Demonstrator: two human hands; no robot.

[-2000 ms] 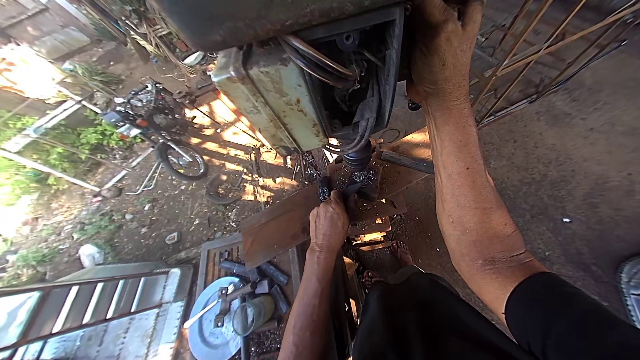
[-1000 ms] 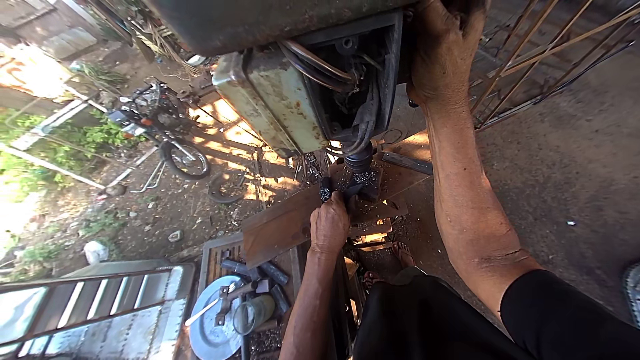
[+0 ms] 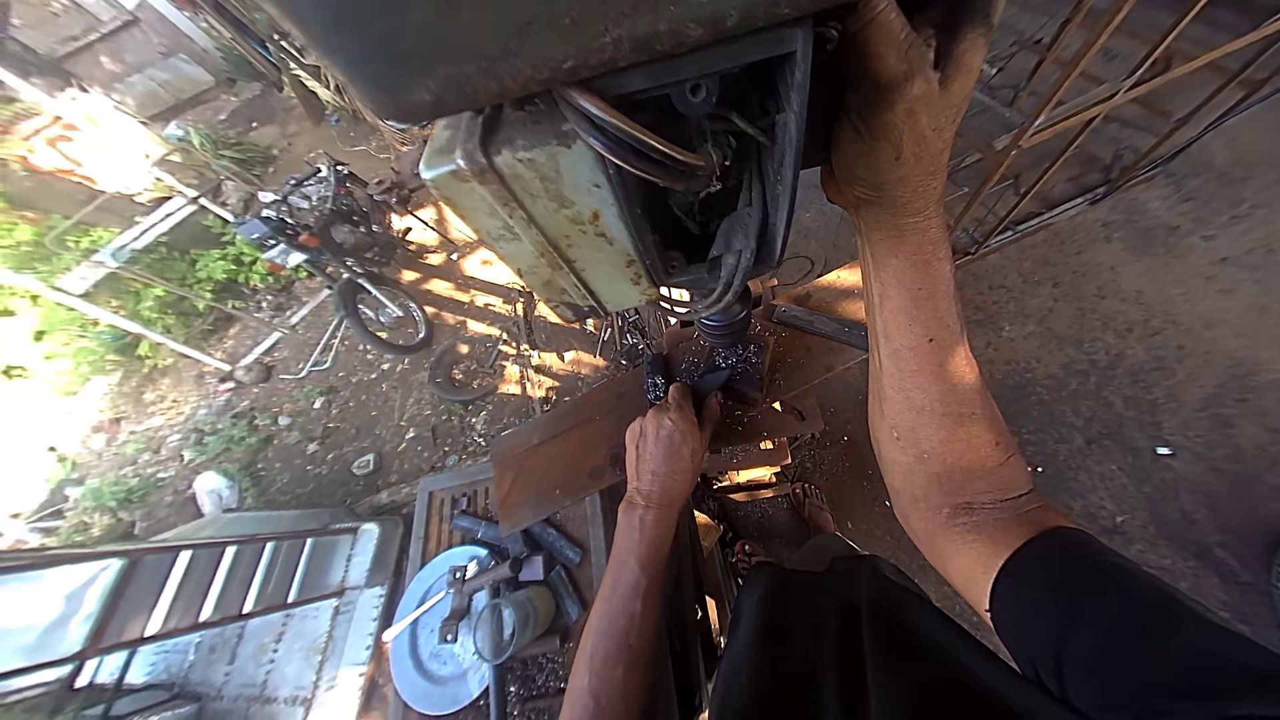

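A large machine with a worn green metal housing [image 3: 540, 210] and an exposed wiring compartment [image 3: 700, 180] fills the upper middle; it looks like a drill press. Under it a dark spindle [image 3: 724, 325] reaches down to a dark metal workpiece [image 3: 745, 375] strewn with shiny chips. My left hand [image 3: 665, 450] is closed around a dark piece beside the workpiece, just below the spindle; its exact shape is hidden by the fingers. My right hand [image 3: 895, 110] is raised to the right side of the machine head, fingers bent against it; what it grips there is hidden.
A rusty metal plate [image 3: 570, 450] lies left of the workpiece. Lower left, a blue plate [image 3: 425, 640], a glass jar [image 3: 515, 622] and dark metal pieces [image 3: 555, 543] rest on a slatted stand. A motorcycle [image 3: 350, 260] stands farther off; metal rods [image 3: 1080, 110] are upper right.
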